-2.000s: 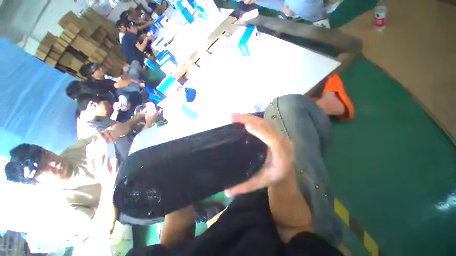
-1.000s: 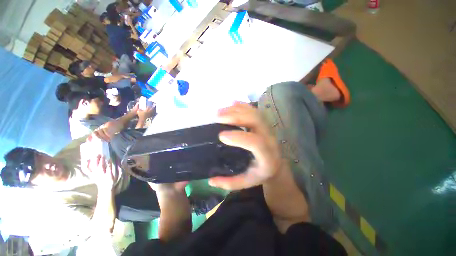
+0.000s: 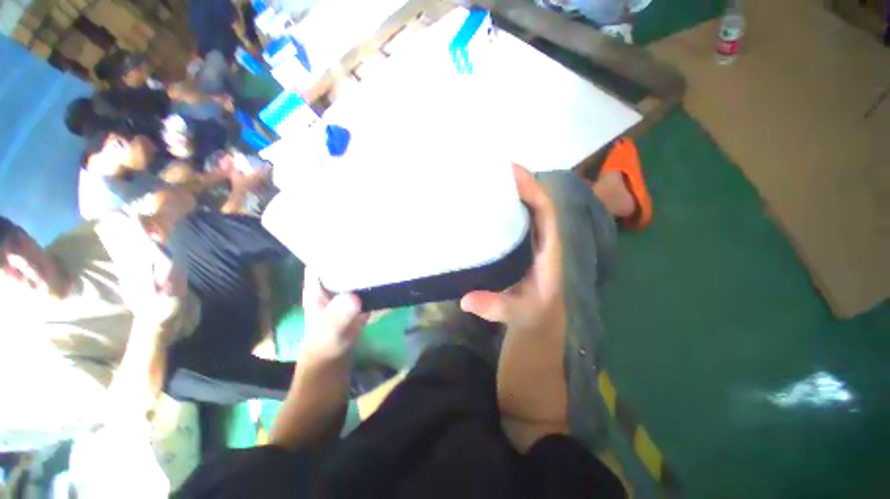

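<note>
An appliance unit (image 3: 429, 285), a long rounded oval, is held over my lap. Its black band faces me, and its pale upper side is washed out to white and merges with the tabletop behind. My left hand (image 3: 335, 322) holds its left end from below, thumb at the black band, its other fingers mostly hidden. My right hand (image 3: 535, 263) wraps round the right end, thumb below the band and fingers at the far edge. The underside is hidden.
A white-topped table (image 3: 556, 102) with a wooden frame stands beyond the unit. It bears a blue-and-white box (image 3: 469, 39) and a small dark-blue object (image 3: 337, 139). Seated coworkers are at the left. An orange shoe (image 3: 627, 175) and a bottle (image 3: 729, 39) are at the right.
The unit has been turned from its black underside, past its side, so its pale side now faces up. Both hands still hold it. The view has shifted somewhat.
</note>
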